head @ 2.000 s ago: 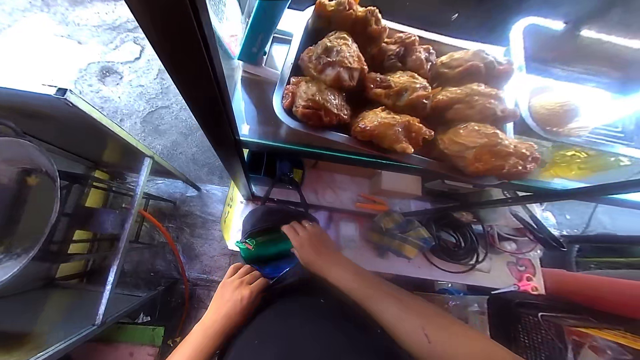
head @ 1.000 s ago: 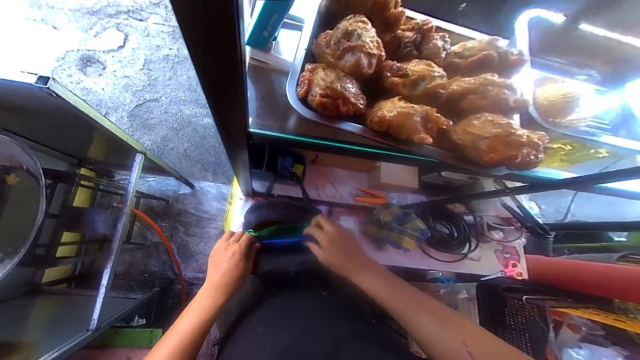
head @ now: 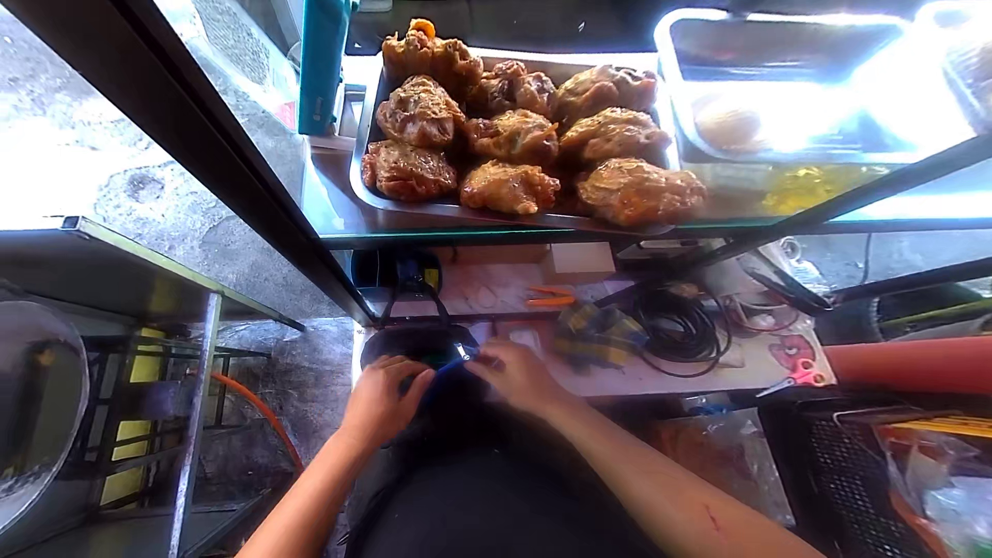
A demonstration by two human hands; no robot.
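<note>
A dark bag with black straps lies in front of my body, below the glass shelf. My left hand rests at its left side, thumb at a blue edge of the opening. My right hand pinches the edge at the right, near a small pale metallic piece, perhaps a zipper pull. A bit of something green shows inside between my hands; the rest of the inside is hidden.
Above, a metal tray of browned cooked meat pieces stands on a glass shelf. Coiled black cable, checked cloth, orange-handled pliers and pink-handled scissors lie on the lower shelf. A metal frame stands left.
Two seconds ago my hands were at a green item; now mostly the dark bag and its blue edge show between them. The view has shifted.
</note>
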